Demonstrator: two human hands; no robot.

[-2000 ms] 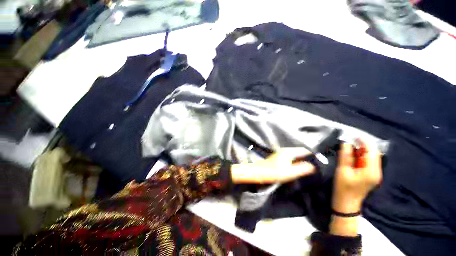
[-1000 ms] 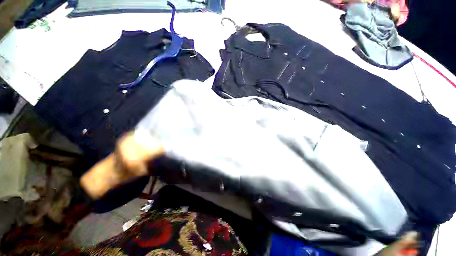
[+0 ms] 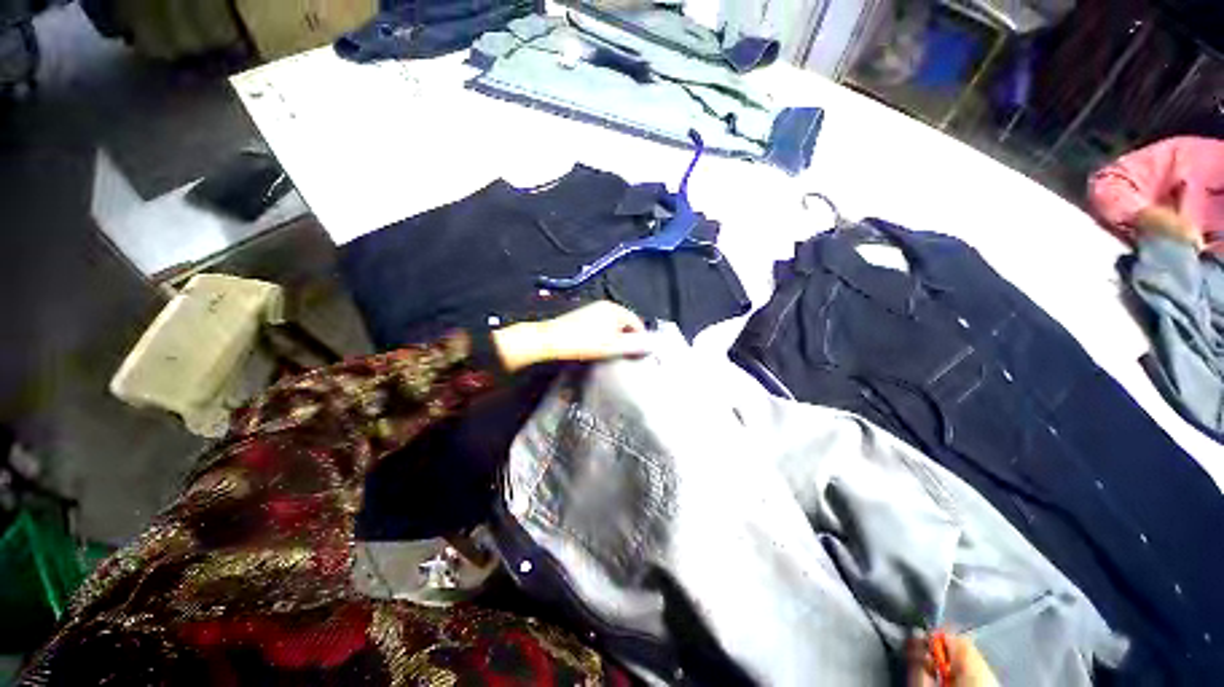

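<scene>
A denim garment (image 3: 752, 523) lies inside out in front of me, its pale grey wrong side up, with a dark button placket (image 3: 571, 591) along its near left edge. My left hand (image 3: 577, 336) grips its upper edge near the blue hanger. My right hand (image 3: 956, 660) is at the bottom edge, partly cut off, with orange-red thread snips (image 3: 940, 655) in it, over the grey cloth. Whether the blades touch the cloth cannot be told.
A dark denim garment (image 3: 456, 255) lies at left under a blue hanger (image 3: 644, 246). A long dark garment (image 3: 1060, 403) lies at right. Lighter denim (image 3: 604, 87) lies at the far end of the white table (image 3: 886, 148). A pale stool (image 3: 201, 346) stands at left. Another person's hand (image 3: 1165, 222) shows at right.
The view has shifted, showing more of the far table and floor. My left hand has moved to the garment's upper edge. The grey side is more spread out, and the snips show more clearly.
</scene>
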